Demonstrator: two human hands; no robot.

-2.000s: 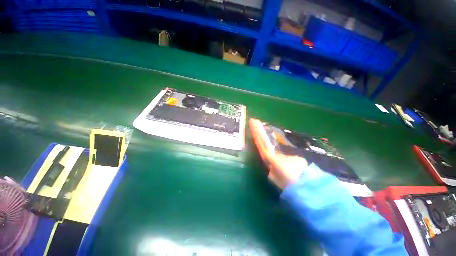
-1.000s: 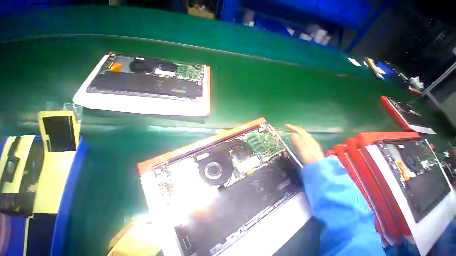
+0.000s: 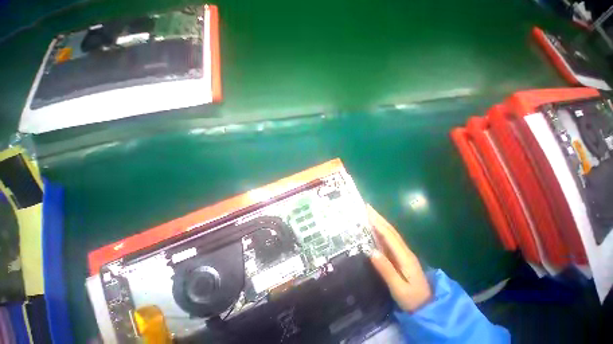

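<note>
An open laptop base (image 3: 289,309) with a red-orange edge and white sheet lies tilted in front of me at the bottom of the picture. Its round fan (image 3: 203,283), green board (image 3: 316,228), black battery pack and an orange patch (image 3: 152,324) show. My right hand (image 3: 403,269), in a blue sleeve, rests at the right edge of the base, fingers along its upper right side; whether it grips the edge is unclear. My left hand is not in view.
Another open laptop base (image 3: 121,60) lies on the green bench (image 3: 376,60) at upper left. Stacked red-edged units (image 3: 504,175) stand at right, with an open base on top. Another red-edged unit (image 3: 561,57) is at far upper right. A blue bin (image 3: 56,262) with yellow liners is at left.
The view has moved closer and downward. My right hand was over the red-edged base on the bench, which now lies close in front of me. The pale yellow piece at the bottom has left view.
</note>
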